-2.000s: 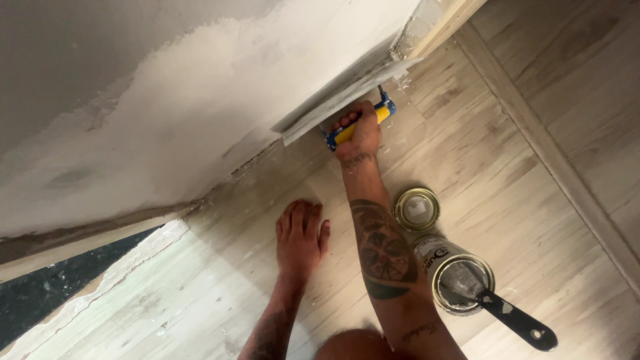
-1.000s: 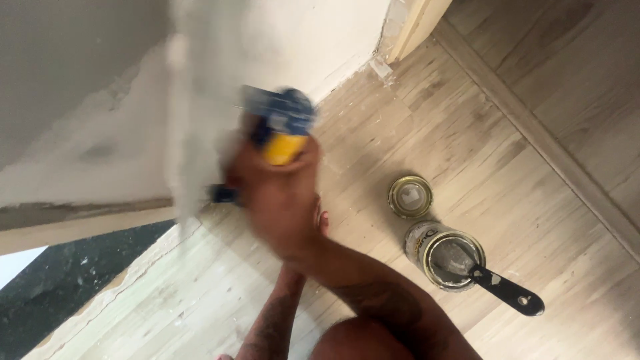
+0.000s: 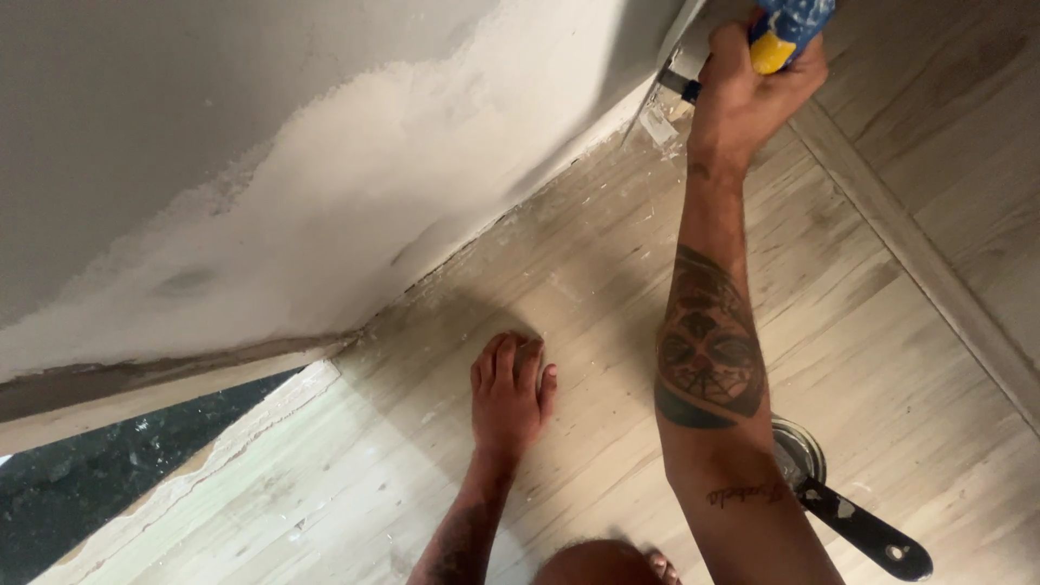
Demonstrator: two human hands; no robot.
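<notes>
My right hand (image 3: 751, 97) grips the blue and yellow handle of a wide-bladed finishing trowel (image 3: 773, 50) at the top right. Its metal blade is seen nearly edge-on, by the far end of the plastered wall (image 3: 341, 179). My left hand (image 3: 509, 398) rests on the wood-look floor, fingers slightly bent, holding nothing. Partly behind my right forearm stands an open metal can (image 3: 804, 447). A putty knife with a black handle (image 3: 865, 528) lies across its rim. The can's lid is not visible.
A floor joint strip (image 3: 918, 231) runs diagonally at the right. The wall meets the floor along a rough edge, with a pale scrap (image 3: 658, 126) near its far end. A dark speckled surface (image 3: 146, 455) shows at lower left. My knee is at the bottom.
My right hand has moved with the trowel from the near part of the wall to its far end at upper right. My forearm now covers part of the can.
</notes>
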